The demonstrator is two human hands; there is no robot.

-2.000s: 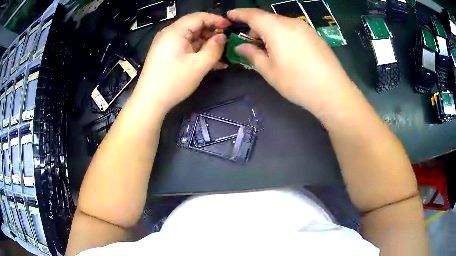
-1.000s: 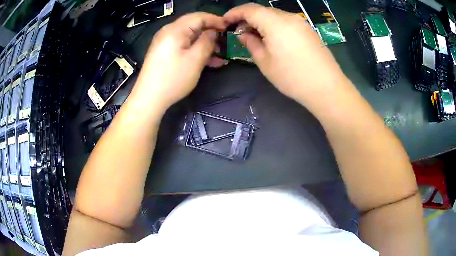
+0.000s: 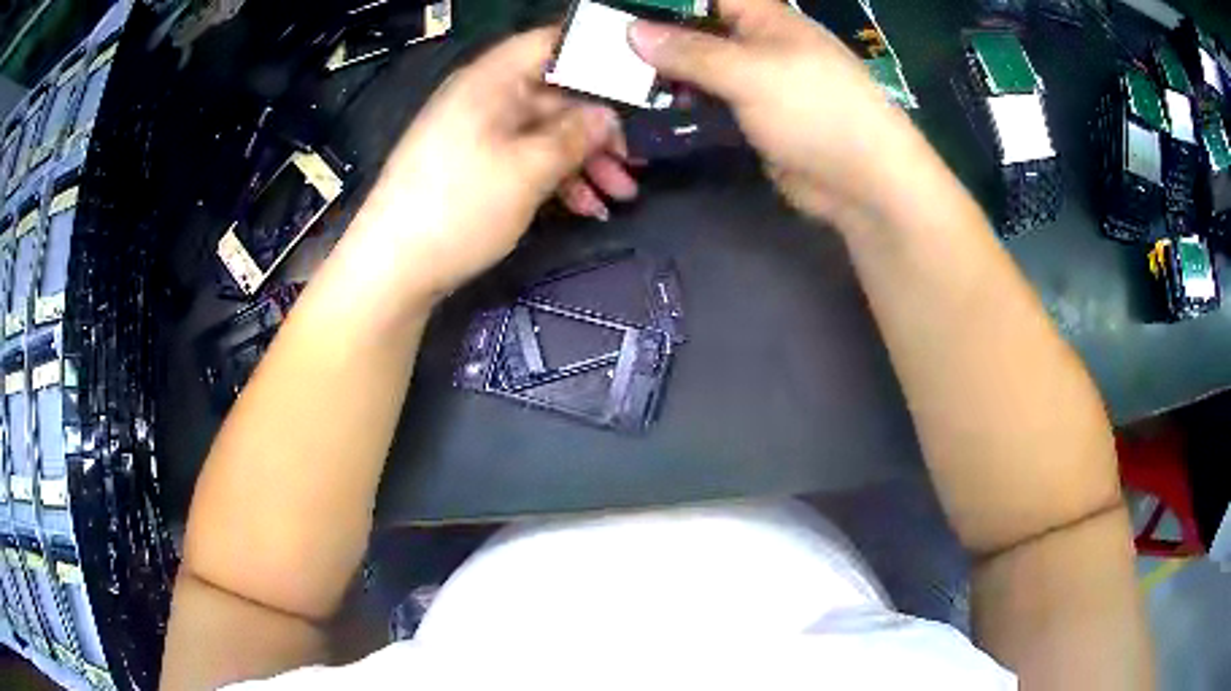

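A unit with a silver-white face (image 3: 599,54), a green end and black edges is at the top centre, cut off by the upper edge. My right hand (image 3: 756,81) grips it, with the thumb on its face. My left hand (image 3: 520,142) is blurred beside and below it, fingers curled; whether it touches the unit I cannot tell. Black front housings (image 3: 581,354) with rectangular openings lie overlapping on the dark bench, nearer to me than the hands.
Framed pieces with pale outline (image 3: 281,223) lie at left, beside tall stacked trays (image 3: 51,290). Loose display modules (image 3: 884,74) lie behind my right hand. Fitted units (image 3: 1019,128) stand in stacks at right, and a unit with an orange tab (image 3: 1193,274) near the edge. A red stool (image 3: 1158,493) is below right.
The held piece has turned from its green part to its silver-white face and moved up. My left fingers have loosened and lowered. The view has shifted slightly.
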